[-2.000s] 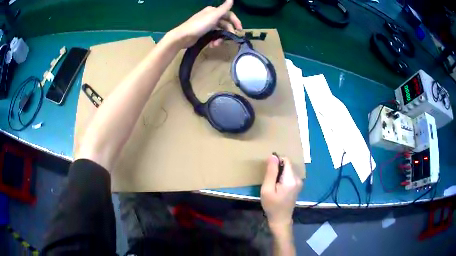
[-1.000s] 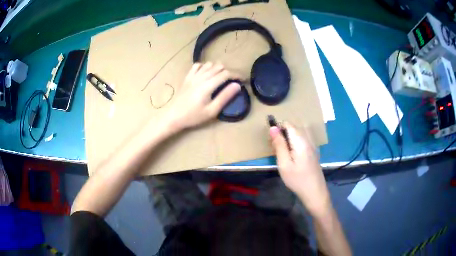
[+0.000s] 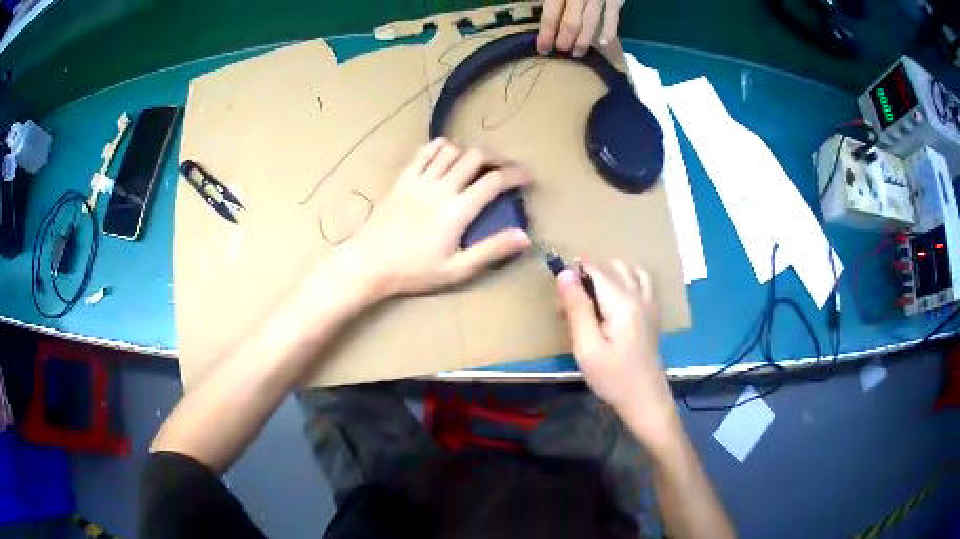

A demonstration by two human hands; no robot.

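Black over-ear headphones [image 3: 628, 142] lie on the tan cardboard sheet [image 3: 274, 116], headband arched away from me. My left hand [image 3: 437, 216] is closed around the left ear cup [image 3: 493, 226], covering much of it. My right hand [image 3: 611, 316] holds a dark cable plug [image 3: 556, 263] between thumb and fingers. Its metal tip points at the held cup, close to its lower right edge; I cannot tell whether they touch. Another person's fingers [image 3: 577, 23] rest on the top of the headband.
Black snips [image 3: 211, 192], a smartphone [image 3: 142, 172] and a coiled cable [image 3: 65, 253] lie left. White paper sheets [image 3: 753, 190] and a thin black lead [image 3: 774, 316] lie right, beside a power supply [image 3: 903, 105], a test box [image 3: 863, 184] and a red-digit meter [image 3: 932, 258].
My left hand has closed further around the ear cup. The headphones have shifted right, and the plug has come nearer the held cup. Another person's fingers have appeared on the headband.
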